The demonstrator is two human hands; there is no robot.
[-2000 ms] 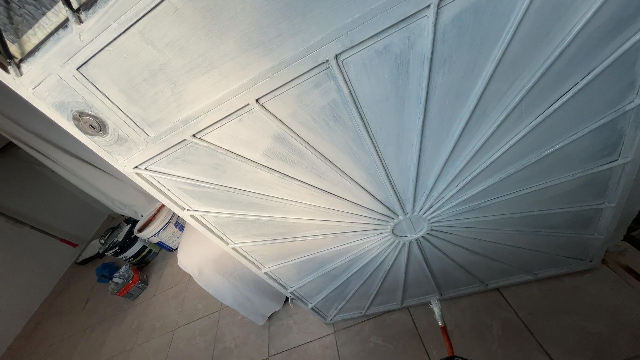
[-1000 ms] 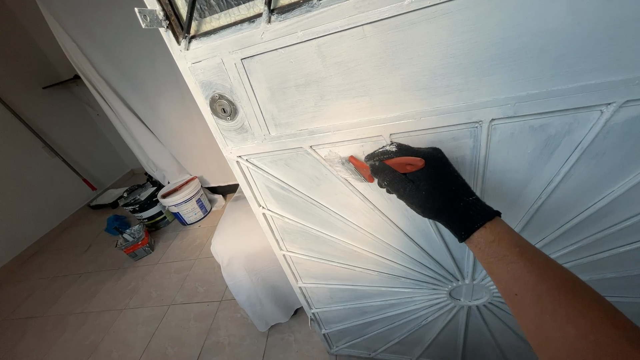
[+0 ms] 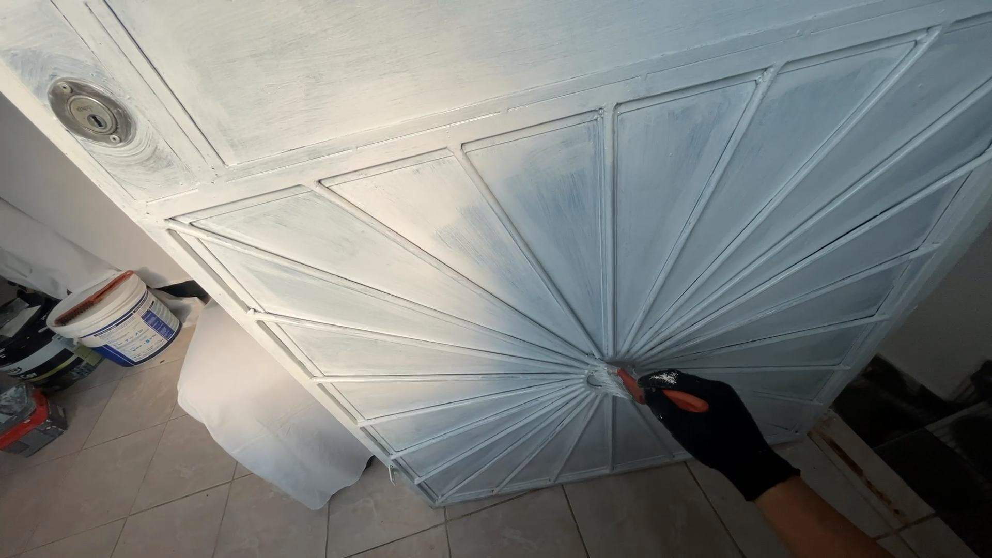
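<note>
My right hand (image 3: 709,422), in a black glove with white paint specks, grips the red handle of a paintbrush (image 3: 632,385). The brush's bristles touch the round hub at the centre of the sunburst pattern on a metal door (image 3: 527,225). Streaky white paint covers the door, with bluish-grey patches showing in several wedge panels. Raised bars fan out from the hub. A round metal lock (image 3: 91,112) sits at the door's upper left. My left hand is out of view.
On the tiled floor (image 3: 263,515) at left stand a white bucket (image 3: 128,329) with a red-handled brush across its top, a black paint bucket (image 3: 39,364) and a red-and-grey container (image 3: 32,426). A white cloth (image 3: 263,411) hangs beside the door. Dark objects lie at far right.
My right hand with the brush has moved from the top of a wedge panel down to the central hub. The view has shifted closer to the door's lower part.
</note>
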